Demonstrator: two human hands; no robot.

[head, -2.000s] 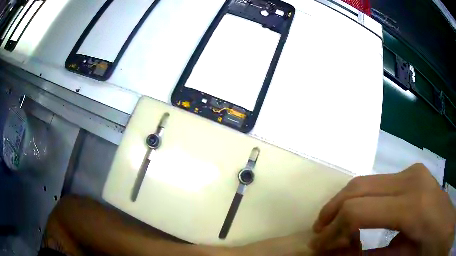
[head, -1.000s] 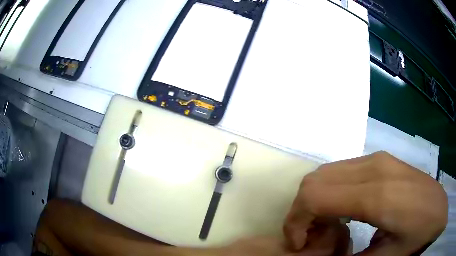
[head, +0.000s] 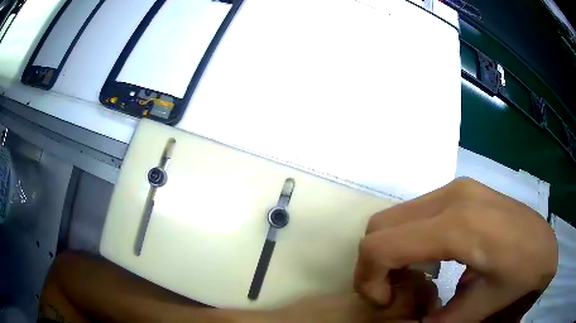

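My right hand (head: 455, 236) is bare and curled over the right end of the cream guide plate (head: 208, 208). My left forearm crosses low along the plate's near edge, and my left hand (head: 395, 299) is partly hidden under my right fingers. The fingers of both hands meet there. Whether they hold something is hidden. A small silvery piece (head: 432, 270) shows beside them. The plate has two slots with round screws (head: 278, 217). A black phone middle frame (head: 142, 104) lies on the white belt (head: 328, 82) at the plate's far left corner.
Another phone middle frame (head: 41, 77) lies farther left on the belt. A green conveyor (head: 518, 104) with dark frames (head: 488, 70) runs along the right. White foam sheet (head: 499, 173) covers the ledge beside my right hand. A metal rail edges the belt at left.
The phone frames on the belt have moved left relative to the guide plate. The view has shifted slightly. My right hand has closed in over my left fingers at the plate's right end.
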